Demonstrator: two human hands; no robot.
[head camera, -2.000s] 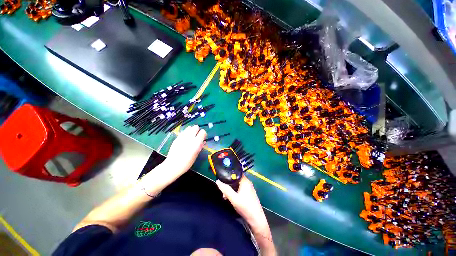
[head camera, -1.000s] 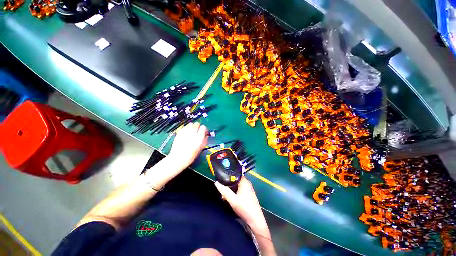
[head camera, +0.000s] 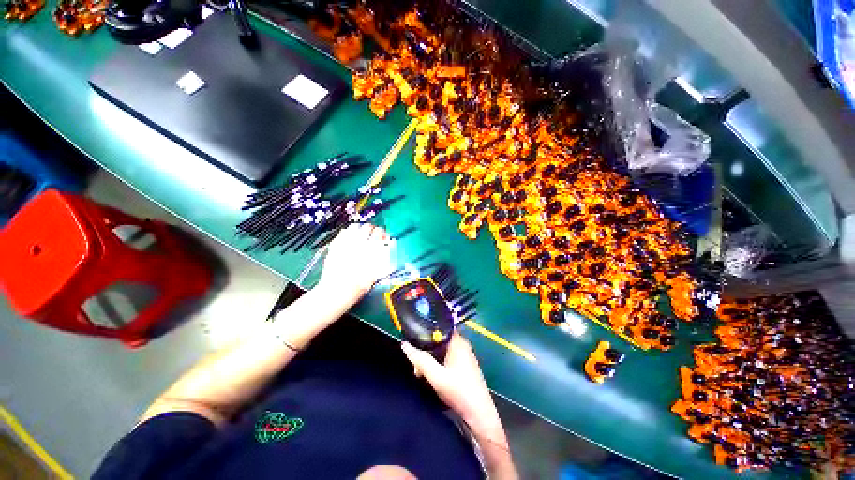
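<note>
My right hand (head camera: 457, 370) holds the black barcode scanner (head camera: 422, 312) with orange edging over the green bench. My left hand (head camera: 358, 258) is on the bench just left of the scanner's head, its fingertips by a thin black part with a white label; whether it grips the part cannot be told. A pale glow shows between hand and scanner. A fan of labelled black parts (head camera: 305, 202) lies beyond my left hand. A smaller bunch of black parts (head camera: 457, 292) lies right of the scanner, partly hidden by it.
A long heap of orange-and-black parts (head camera: 553, 197) runs along the bench's far side, with a clear plastic bag (head camera: 670, 145) behind. One loose orange part (head camera: 603, 361) lies nearer. A flat black laptop-like slab (head camera: 220, 98) is at left. A red stool (head camera: 56, 253) stands beside the bench.
My left hand has shifted slightly away from me and then stayed close to the scanner's front. The glow there is brighter. The scanner has moved slightly left.
</note>
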